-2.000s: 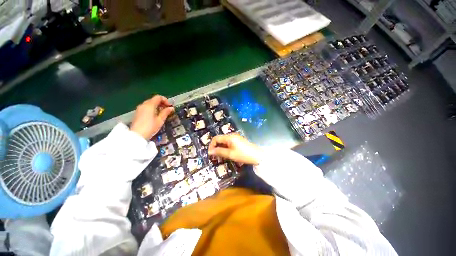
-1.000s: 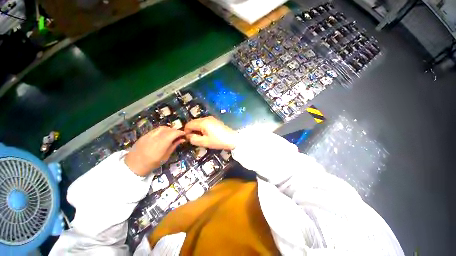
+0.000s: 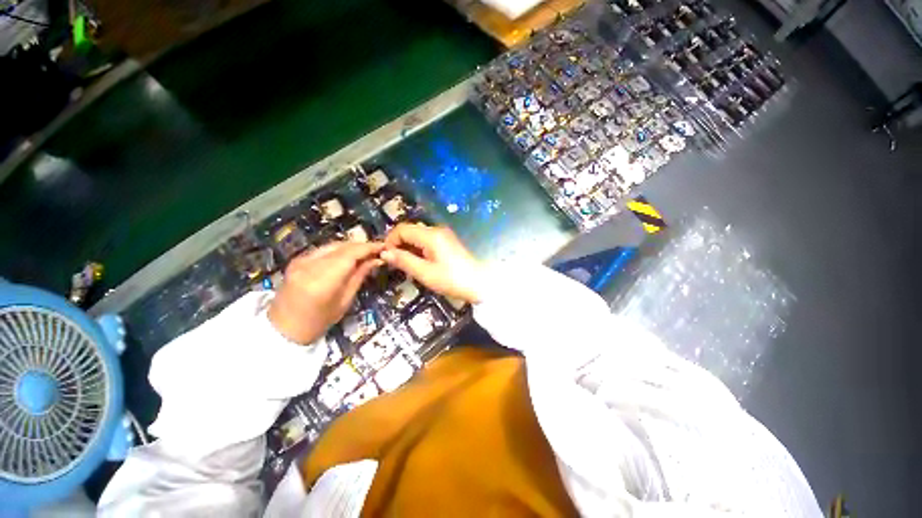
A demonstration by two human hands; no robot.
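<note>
A clear blister tray (image 3: 286, 437) with rows of small electronic modules (image 3: 339, 384) lies in front of my body, partly under my hands and sleeves. My left hand (image 3: 321, 288) and my right hand (image 3: 430, 263) are above the middle of the tray. Their fingertips meet, thumbs and forefingers pinched together. Anything between the fingertips is too small or too hidden to tell. More modules with pale faces show behind my hands in the tray's far rows.
A light blue fan (image 3: 38, 393) stands at left. A green conveyor belt (image 3: 253, 111) runs beyond a pale rail. Blue scraps (image 3: 453, 180) lie right of the tray. Side trays of modules (image 3: 581, 121) are at upper right, clear plastic sheets (image 3: 708, 304) lower right. A loose module (image 3: 87, 281) lies on the belt.
My hands, apart over the tray two seconds ago, have come together at the fingertips above its middle. Since one second ago they have barely moved. The camera view has shifted.
</note>
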